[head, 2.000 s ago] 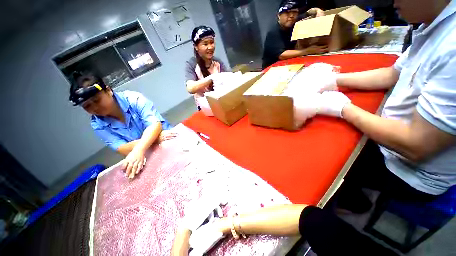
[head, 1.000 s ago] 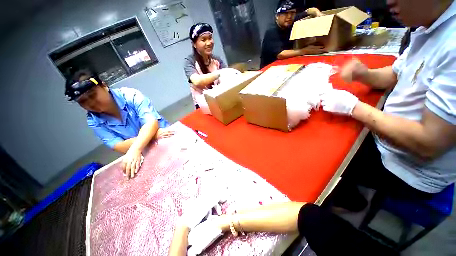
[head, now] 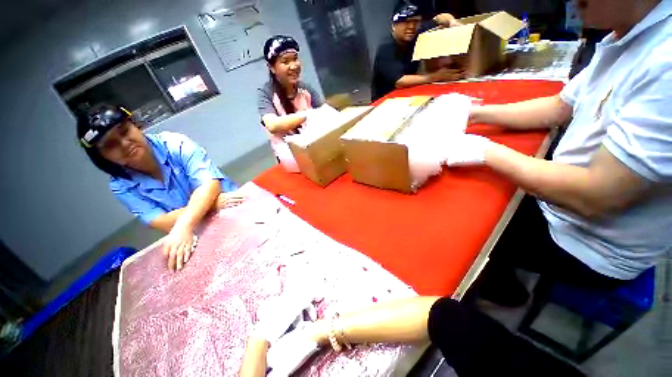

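Note:
My right hand (head: 293, 347), in a white glove, lies low on the pink-white table cover (head: 184, 294), with a beaded bracelet at the wrist. My left hand (head: 278, 318), also white-gloved, is beside it and blends into the glare. The hands are close together and may touch. A small grey-dark patch shows between them; whether it is a held thing or a shadow is unclear. The fingers of both hands are washed out, so their grip cannot be told.
Two cartons (head: 377, 158) stand on the red cloth (head: 413, 235), white soft material spilling from one; a person at right has gloved hands there. A larger open carton (head: 471, 46) is at the far end. Blue-shirted person's hands rest on the cover. Mesh belt (head: 66, 331) at left.
The view has shifted slightly right. The blue-shirted person has raised their head. The person at right has brought a withdrawn hand back to the white material. My hands look about the same.

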